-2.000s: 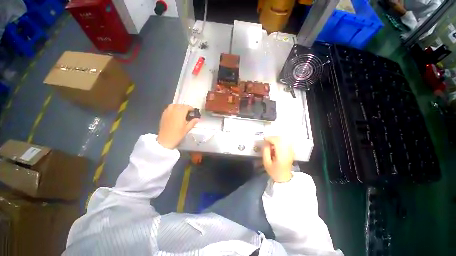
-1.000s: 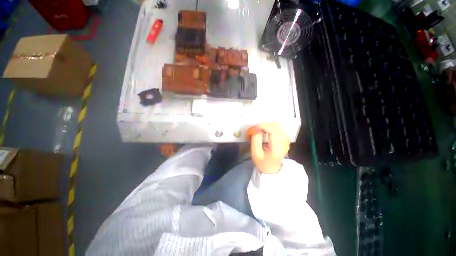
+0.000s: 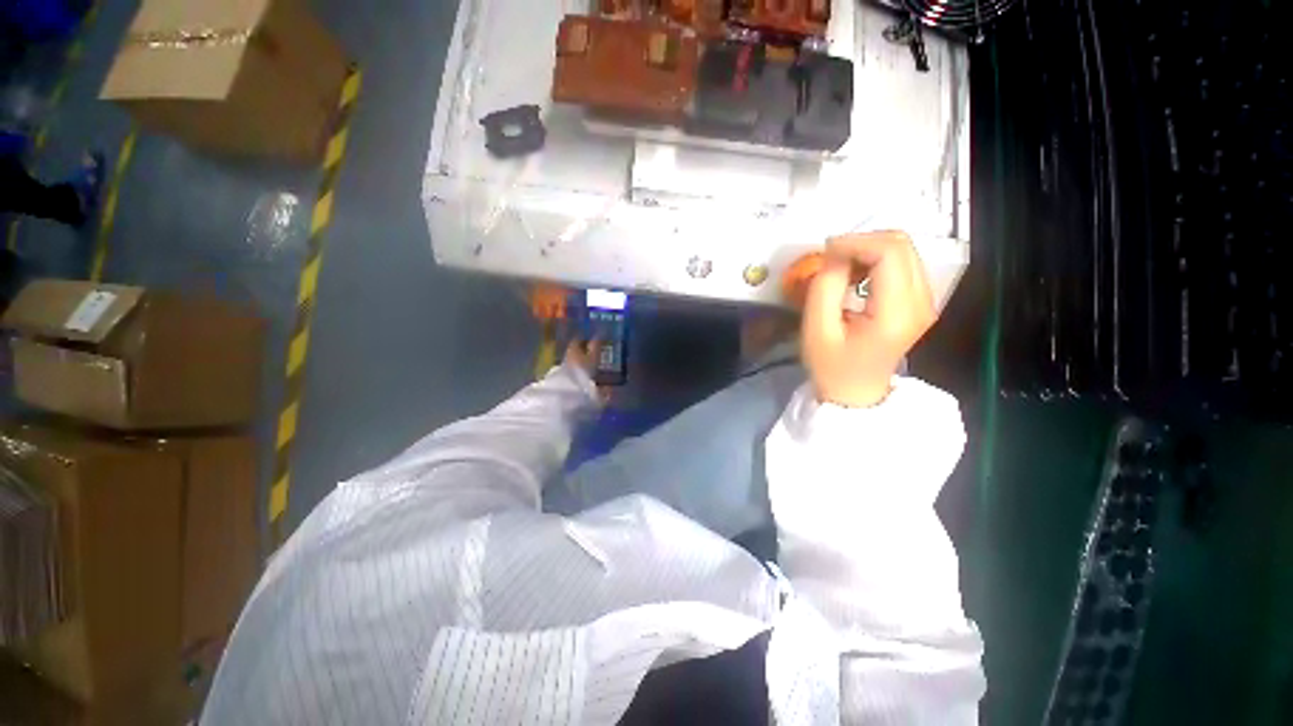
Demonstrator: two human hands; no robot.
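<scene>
My left hand [image 3: 580,360] is below the table's front edge, at a dark blue handheld device [image 3: 610,341] with a small lit screen; its fingers are around the device's left and lower sides. My right hand [image 3: 865,319] is curled at the front edge, beside an orange-red button [image 3: 805,274]. A small bit shows between its finger and thumb; I cannot tell whether it is held. A black housing part [image 3: 513,131] lies flat on the white machine table [image 3: 553,227]. The reddish-brown fixture [image 3: 624,68] with its black section [image 3: 774,94] stands at the top centre.
Two small round buttons [image 3: 699,267] are on the front edge. Part of the fan [image 3: 964,12] shows at the top right. Black trays [image 3: 1134,213] stand to the right, a clear blister strip [image 3: 1109,582] below them. Cardboard boxes [image 3: 135,532] are on the left floor.
The view has tilted down. My left hand, which held the black part two seconds ago, is now at the handheld device, and the part lies on the table. My right hand stays near the front edge.
</scene>
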